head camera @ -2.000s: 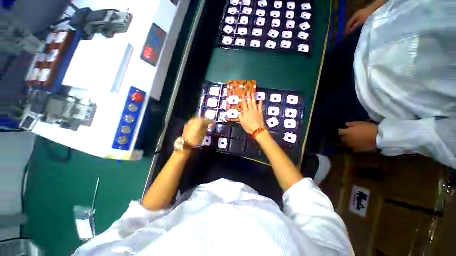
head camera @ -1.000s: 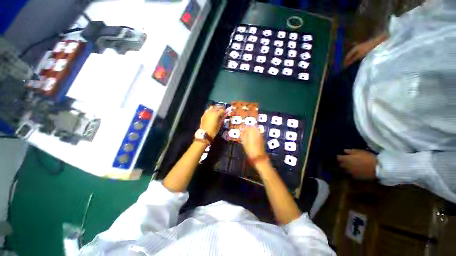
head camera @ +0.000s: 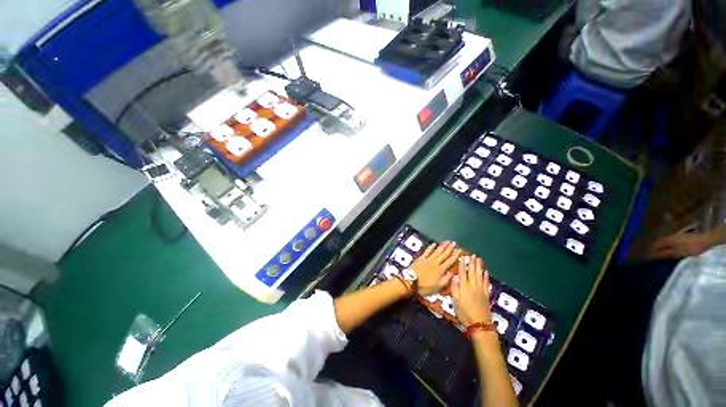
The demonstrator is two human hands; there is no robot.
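Note:
An orange fixture (head camera: 436, 306) lies on the near black tray (head camera: 426, 350), largely covered by my hands. White square parts sit in pockets on both sides of it; several near pockets are bare. My left hand (head camera: 434, 269) rests flat over the fixture's far left part, fingers together. My right hand (head camera: 471, 296) lies beside it on the fixture, fingers extended. Whether either hand grips a part under the fingers is hidden.
A filled black tray (head camera: 525, 191) lies further back on the green bench (head camera: 446, 215), with a pale ring (head camera: 580, 156) beyond. The white machine (head camera: 263, 246) at left holds another filled orange fixture (head camera: 256, 127). A bag (head camera: 137, 346) lies front left. People sit at right.
The view has swung left and up, showing more of the machine. My left hand has moved from the tray's left pockets onto the fixture, and my right hand has flattened there.

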